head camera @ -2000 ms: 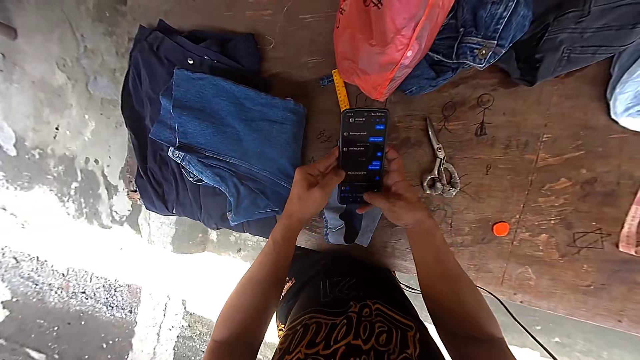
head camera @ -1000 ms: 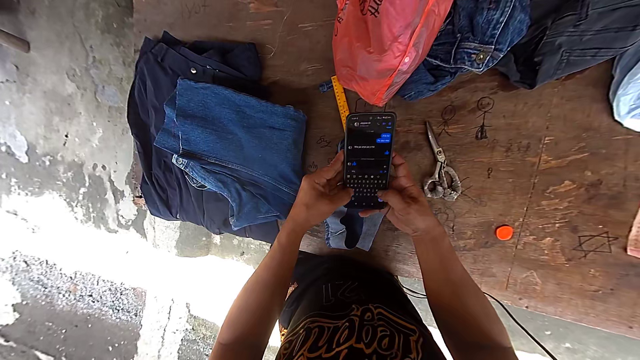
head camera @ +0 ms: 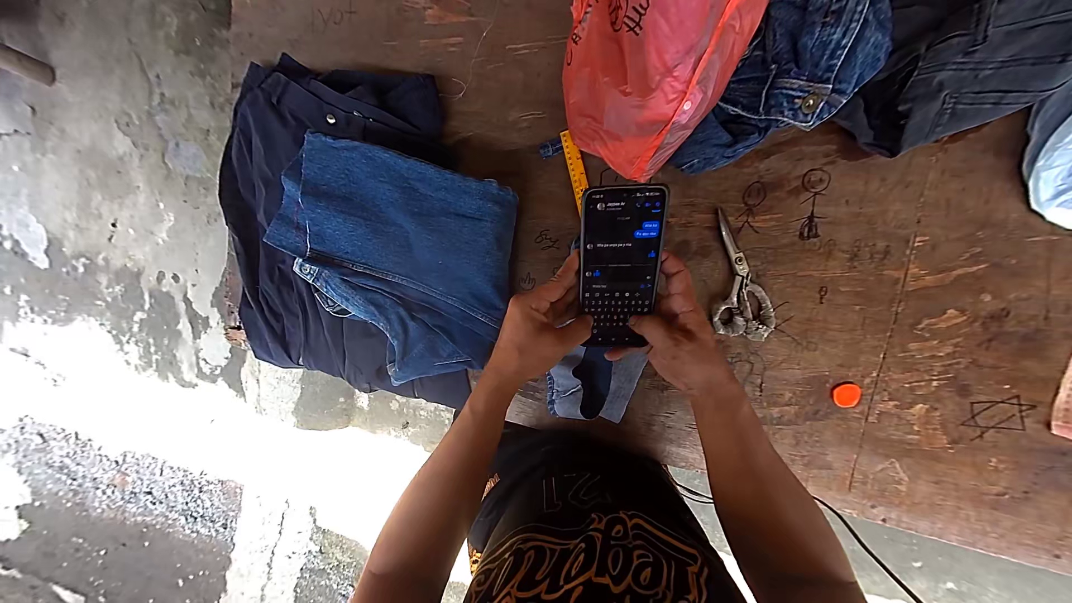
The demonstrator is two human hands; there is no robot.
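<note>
Both my hands hold a dark smartphone point(head camera: 624, 264) upright over the table's near edge. My left hand point(head camera: 544, 322) grips its left side, the thumb at the lower left of the screen. From the right, my right hand point(head camera: 678, 331) holds it, thumb over the lit keyboard. The screen shows a chat. Beneath the phone lies a light denim piece point(head camera: 615, 389), partly hidden. Scissors with wrapped handles point(head camera: 744, 293) rest to the right. A yellow measuring strip point(head camera: 574, 167) pokes out beyond the phone's top. Folded blue denim point(head camera: 410, 243) lies left of my hands.
Dark navy trousers point(head camera: 280, 293) lie under the folded denim. A red plastic bag point(head camera: 657, 75), a denim garment point(head camera: 816, 63) and dark trousers point(head camera: 946, 75) occupy the far side. An orange cap point(head camera: 846, 394) sits on the wooden table point(head camera: 913, 335) at right. A black cable point(head camera: 863, 536) hangs near the edge.
The keyboard now shows on the phone, where two seconds ago the chat filled the screen. Both thumbs have moved over its lower part. My hands keep their hold.
</note>
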